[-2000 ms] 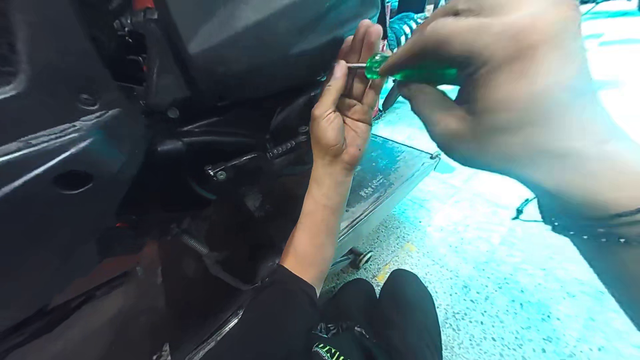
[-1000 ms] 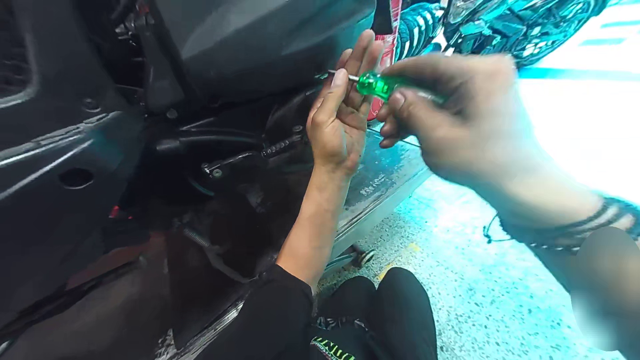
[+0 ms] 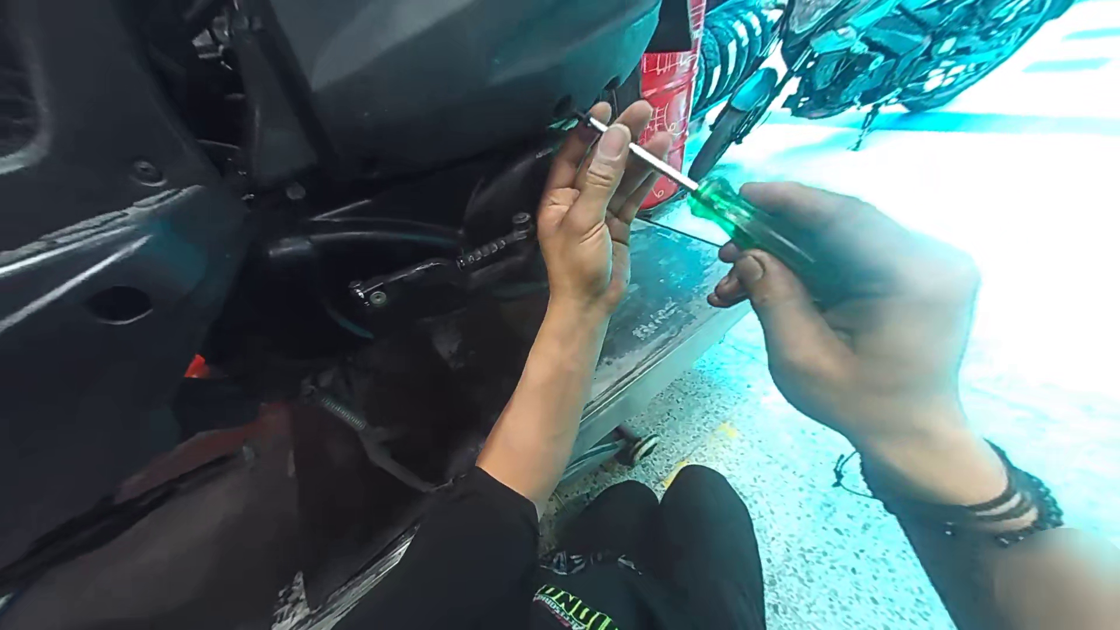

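My right hand (image 3: 862, 306) is closed around the green handle of a screwdriver (image 3: 662, 166), whose metal shaft points up and left. The shaft passes by the thumb of my left hand (image 3: 595, 210), which is raised palm toward me with its fingers spread beside it. The tip is at the lower edge of a dark motorcycle body panel (image 3: 472, 79), near a small recess; whether it sits on a screw cannot be seen. A black kickstarter-like lever (image 3: 437, 267) lies left of my left hand. Bracelets circle my right wrist.
Below the motorcycle is a metal lift platform (image 3: 674, 324) with a small wheel (image 3: 643, 449) near its edge. A red container (image 3: 669, 105) stands behind my left hand. Another motorcycle (image 3: 892, 52) is parked at the upper right. My knees are at the bottom, over a speckled floor.
My right hand has moved down and right with the screwdriver, and the shaft now slants more steeply. My left hand stays by the panel's edge. The view has shifted a little.
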